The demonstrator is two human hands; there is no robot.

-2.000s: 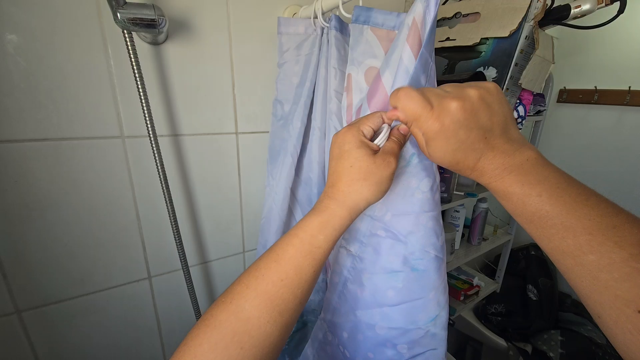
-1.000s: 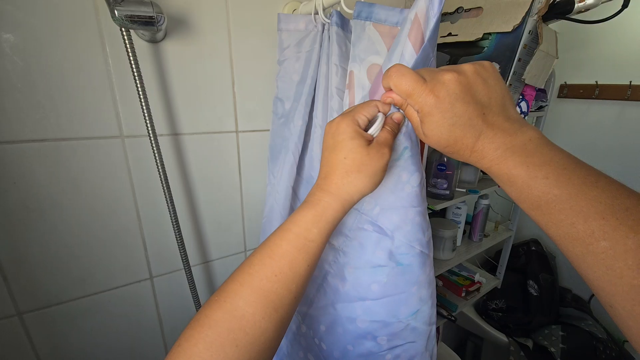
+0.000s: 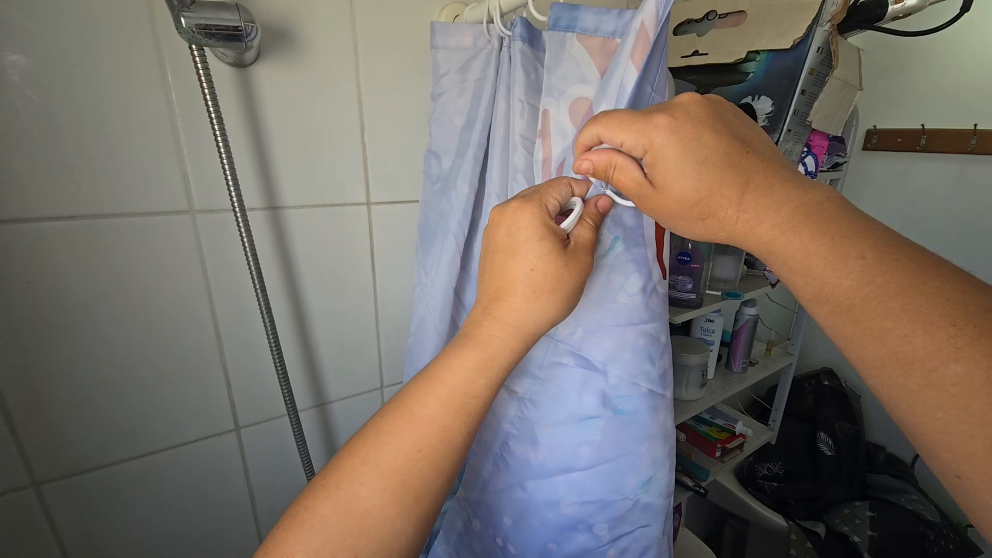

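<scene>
A light blue patterned shower curtain [image 3: 589, 372] hangs from white rings [image 3: 496, 17] on a white rod [image 3: 504, 8] at the top. My left hand [image 3: 539, 248] is at the curtain's front, with white curtain rings [image 3: 572, 215] held in its curled fingers and its thumb and fingertip at the fabric. Just right of and above it, my right hand [image 3: 674, 167] pinches another white curtain ring [image 3: 618, 198] between thumb and index finger. That ring lies against the curtain between both hands; whether it passes through the fabric cannot be told.
A chrome shower holder [image 3: 217, 27] and metal hose [image 3: 248, 232] are on the tiled wall at left. Behind the curtain at right, a white shelf [image 3: 736, 384] carries bottles and jars. A torn cardboard box [image 3: 744, 31] sits above, and a dark bag [image 3: 821, 457] lies lower right.
My right hand has opened its grasp a little and shifted slightly right, and a white ring now shows beneath its fingers. My left hand still holds rings near the same part of the curtain.
</scene>
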